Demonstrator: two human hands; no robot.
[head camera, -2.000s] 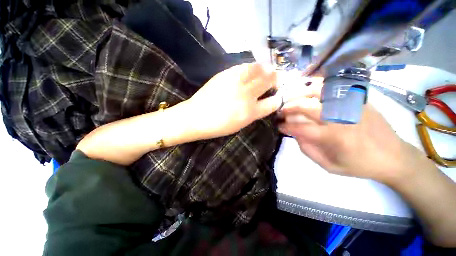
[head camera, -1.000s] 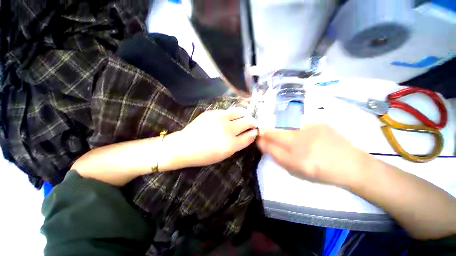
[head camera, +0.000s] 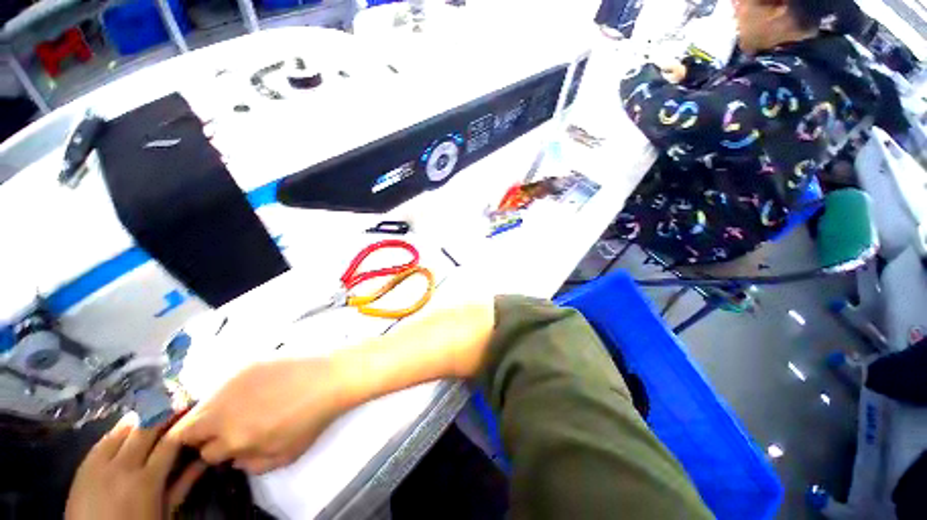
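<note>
My left hand (head camera: 120, 475) is at the lower left, cut off by the bottom edge, its fingers on the dark plaid fabric (head camera: 36, 469) beside the needle area. The checks barely show now. My right hand (head camera: 266, 414) is just right of it, its fingertips pinched at the fabric's edge and close to my left fingers. The blue translucent guard (head camera: 152, 404) stands right above the fingertips. The needle and presser foot are too blurred to make out. The white sewing machine (head camera: 335, 142) lies across the view.
Red-and-orange-handled scissors (head camera: 394, 290) lie beyond my right wrist, near a small black tool (head camera: 387, 226). A black cloth piece (head camera: 188, 198) drapes over the machine. A red-orange cluttered pile (head camera: 534, 195) is farther right. A blue bin (head camera: 701, 416) is below. Another person (head camera: 762, 122) sits at upper right.
The view has swung up and to the right, so hands and fabric now sit at the lower left. The bin, control panel and other person have come into view. Both hands remain together at the fabric.
</note>
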